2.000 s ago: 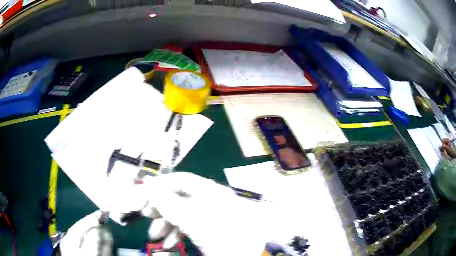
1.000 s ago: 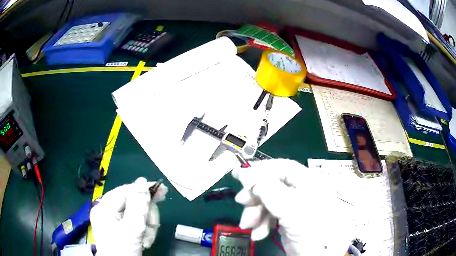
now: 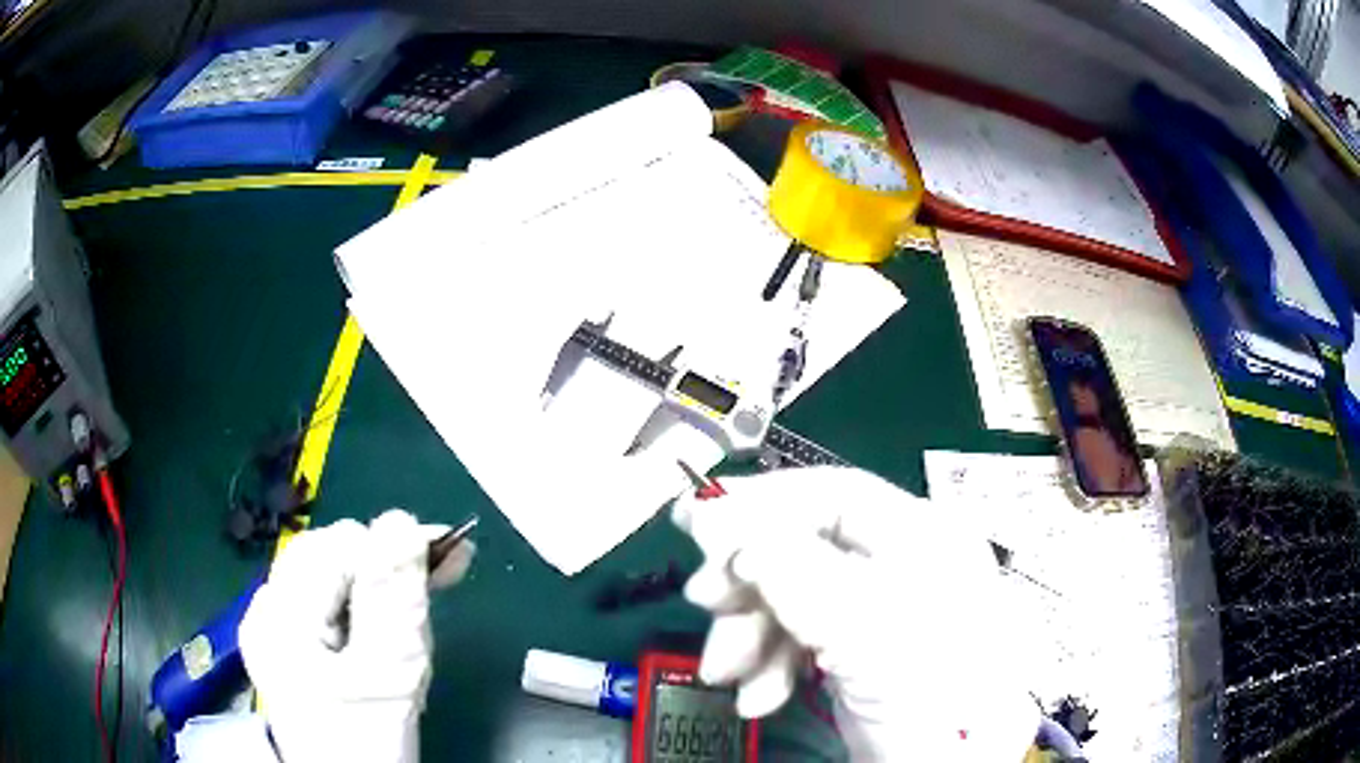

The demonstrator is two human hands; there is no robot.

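My left hand (image 3: 351, 634), in a white glove, pinches a black test probe (image 3: 452, 540) with its tip pointing up and right. My right hand (image 3: 813, 596), also white-gloved, holds a red test probe (image 3: 700, 480) with its tip pointing up and left. A small black motor piece (image 3: 638, 587) lies on the green mat between the hands, slightly blurred, touched by neither probe. The red tachometer (image 3: 695, 713) is at the bottom edge, partly cut off, its grey display showing digits. My right hand hides part of the papers.
A caliper (image 3: 701, 394) lies on white paper (image 3: 492, 313). Yellow tape roll (image 3: 844, 194) stands behind it. A white-and-blue marker (image 3: 574, 678) touches the tachometer area. The power supply (image 3: 52, 328) is at left, phone (image 3: 1089, 410) and tray of black pieces (image 3: 1290, 596) at right.
The view has swung left since the earliest frame, bringing the power supply in. Both hands now show with their probes, and my left hand has shifted slightly left.
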